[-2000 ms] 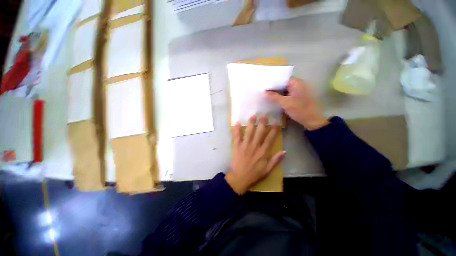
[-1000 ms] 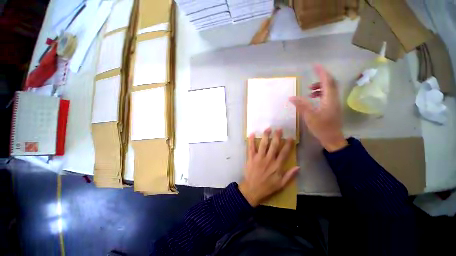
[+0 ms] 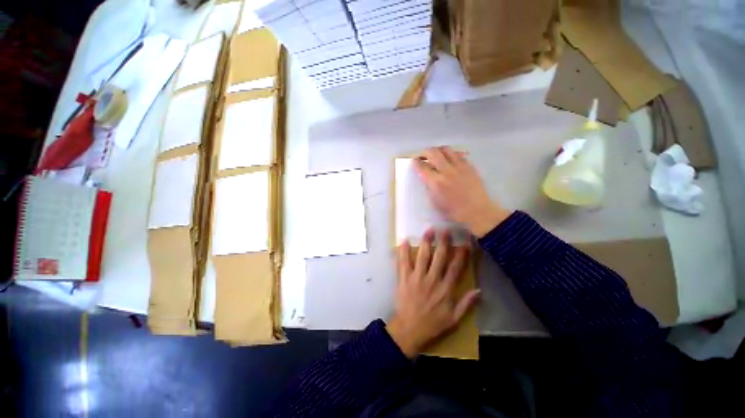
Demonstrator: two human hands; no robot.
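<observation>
A white sheet [image 3: 415, 208] lies flat on the upper part of a tan kraft envelope [image 3: 459, 339], with a thin tan margin at its left and top edges. My right hand [image 3: 456, 188] lies palm down on the sheet's upper right part and hides it there. My left hand [image 3: 430, 286] lies flat with fingers spread across the sheet's lower edge and the kraft below. Neither hand grasps anything. Another white sheet [image 3: 336, 213] lies left of the envelope. A glue bottle [image 3: 578, 167] with pale-yellow glue stands to the right, nozzle up.
Two columns of overlapped kraft pieces [image 3: 245, 290] lie at left on the table, beyond them a calendar [image 3: 55, 229] and tape roll [image 3: 110, 106]. White sheet stacks [image 3: 359, 37] and kraft blanks [image 3: 506, 37] stand at the far side. Cardboard scraps [image 3: 580, 86] and crumpled tissue [image 3: 676, 181] lie right.
The sheet has gone from a raised upper edge to lying flat on the kraft. My right hand lifted off to the right, then came back down onto the sheet. My left hand stayed on the lower edge.
</observation>
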